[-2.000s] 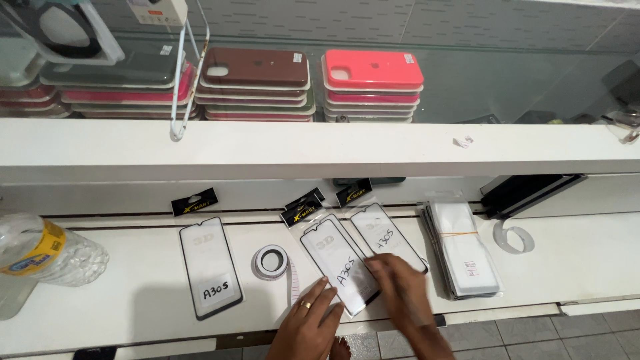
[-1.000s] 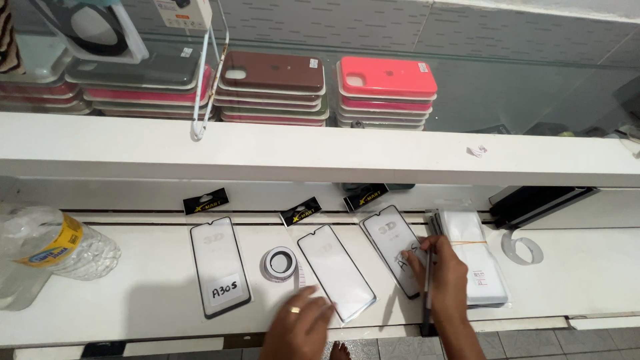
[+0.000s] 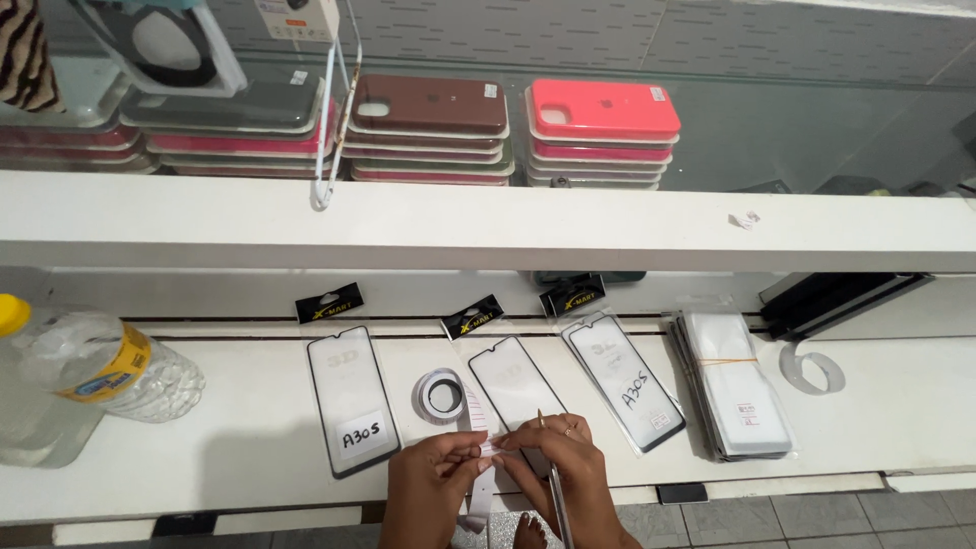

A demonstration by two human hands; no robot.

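My left hand [image 3: 438, 484] and my right hand [image 3: 564, 476] meet at the front of the white counter, their fingertips pinching the strip of a roll of price labels [image 3: 442, 396]. A pen [image 3: 557, 488] also rests in my right hand, its tip pointing up. Just beyond my fingers lies a packaged screen protector [image 3: 518, 381], partly covered by them. Left of the label roll is another packaged screen protector [image 3: 353, 389] bearing handwriting. To the right, overlapping packaged screen protectors [image 3: 621, 374] also carry handwriting and a small label. A banded stack of packaged protectors [image 3: 736, 396] lies beyond them.
Clear plastic bottles [image 3: 168, 385] lie at the left. A translucent tape ring [image 3: 812, 370] sits right of the banded stack. Above, a white shelf edge [image 3: 457, 217] crosses the view, with stacked phone cases [image 3: 602, 114] behind it and a wire hook [image 3: 324, 183] hanging over it.
My right hand has left the right-hand protectors and come over to my left hand. Both hands now hold the label strip. The protectors on the right have moved apart from the middle one since the earliest frame.
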